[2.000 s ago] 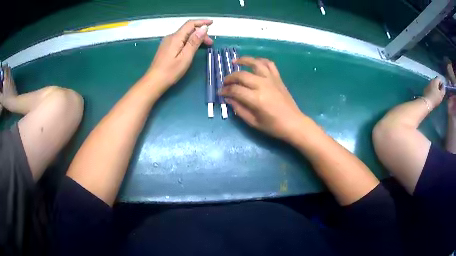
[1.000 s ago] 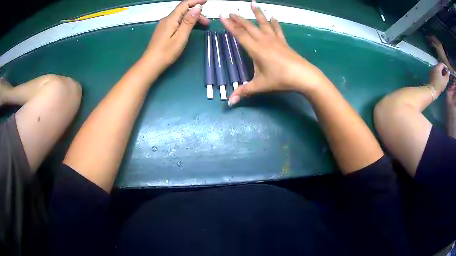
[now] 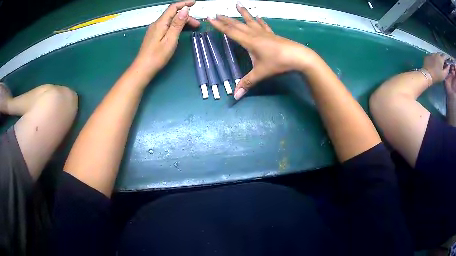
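Observation:
Several slim dark blue-purple tube units point(image 3: 210, 60) lie side by side on the green worktop, pale line up and white end pieces point(image 3: 215, 92) toward me. The rightmost tube unit point(image 3: 231, 57) lies a little apart from the others, partly hidden by my right hand. My right hand point(image 3: 262, 52) is spread over it, thumb beside its white end, fingers near the far ends. My left hand point(image 3: 167, 37) is at the upper left of the tube units by the rail, fingers curled, and no object shows in it.
A pale edge rail point(image 3: 300, 16) curves behind the worktop point(image 3: 190, 145), with a yellow strip point(image 3: 90, 23) at left and a metal upright point(image 3: 400, 16) at right. A person's arm point(image 3: 42, 120) rests at left. Another person's arm point(image 3: 400, 112) is at right.
The tube units stand slightly further left in view, and a gap has opened before the rightmost one. My right hand has moved up and spread open since the earliest frame.

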